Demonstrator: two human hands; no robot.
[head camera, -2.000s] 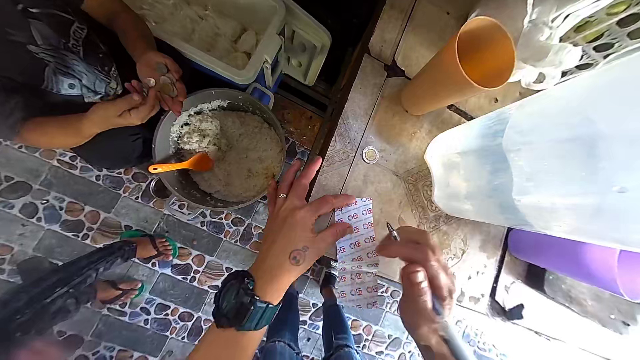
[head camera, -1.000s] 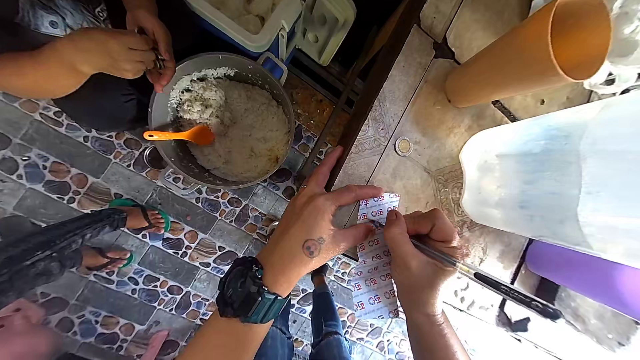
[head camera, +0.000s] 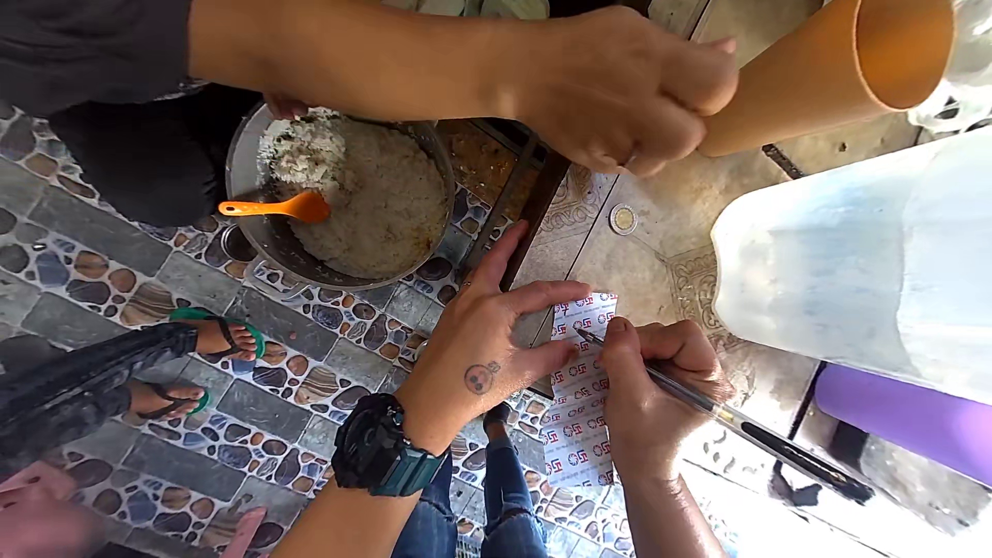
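Observation:
My left hand, with a watch at the wrist, presses a strip of printed paper between thumb and forefinger at the edge of the tiled counter. In my right hand is a ballpoint pen, its tip on the upper part of the strip. A two-coloured coin lies on the tiles above the paper. Another person's hand, mostly closed, reaches over the counter beside an orange plastic tumbler; what it holds, if anything, is hidden.
Left of the counter, a pot of cooked rice holds an orange rice paddle. A translucent plastic container and a purple cylindrical object are on the right. Feet in green-soled flip-flops stand on the pebbled floor.
The other person's hand has come across from above the pot to over the counter. My right hand, apart from the paper two seconds ago, has brought the pen onto it.

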